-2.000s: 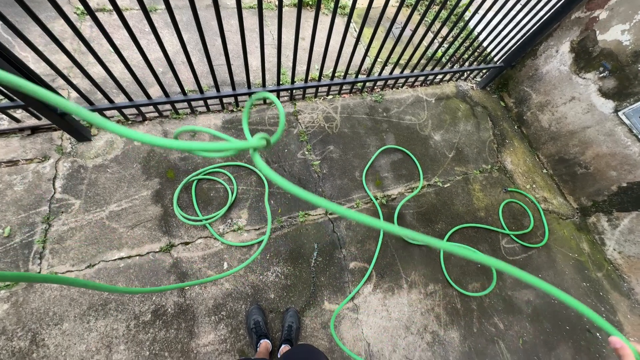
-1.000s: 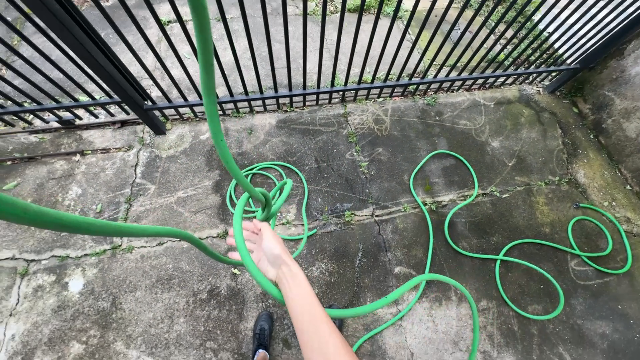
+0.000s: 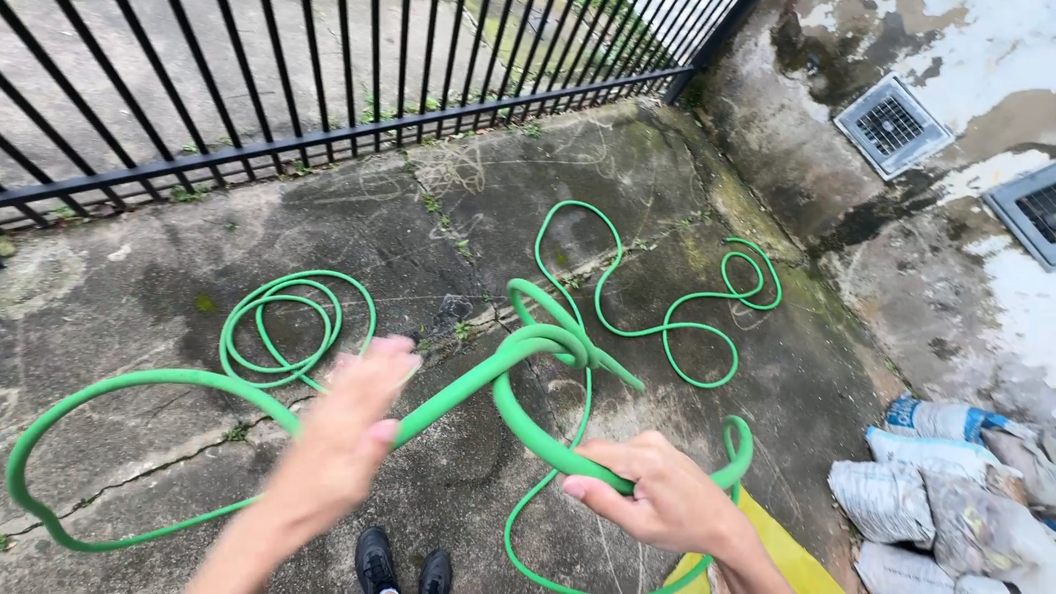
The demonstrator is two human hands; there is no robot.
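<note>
A green garden hose (image 3: 462,391) hangs in front of me with a loose knot of loops at its middle. My right hand (image 3: 652,487) grips the hose just below and right of that knot. Blurred by motion, my left hand (image 3: 355,421) has its fingers extended; the hose passes at its thumb side, and I cannot tell whether the hand holds it. More of the same hose lies on the concrete, coiled in rings (image 3: 231,334) at the left and in wavy loops (image 3: 620,256) at the right.
A black metal fence (image 3: 346,130) runs along the far edge. At the right stands a stained wall with grey grilles (image 3: 893,125). Filled sacks (image 3: 881,499) are piled at lower right, near a yellow sheet (image 3: 775,544). My shoes (image 3: 375,557) show at the bottom.
One second ago only one hand was in view, at the knot; now both hands are at the hose. The knot has moved right relative to the coil on the ground. The view has turned right.
</note>
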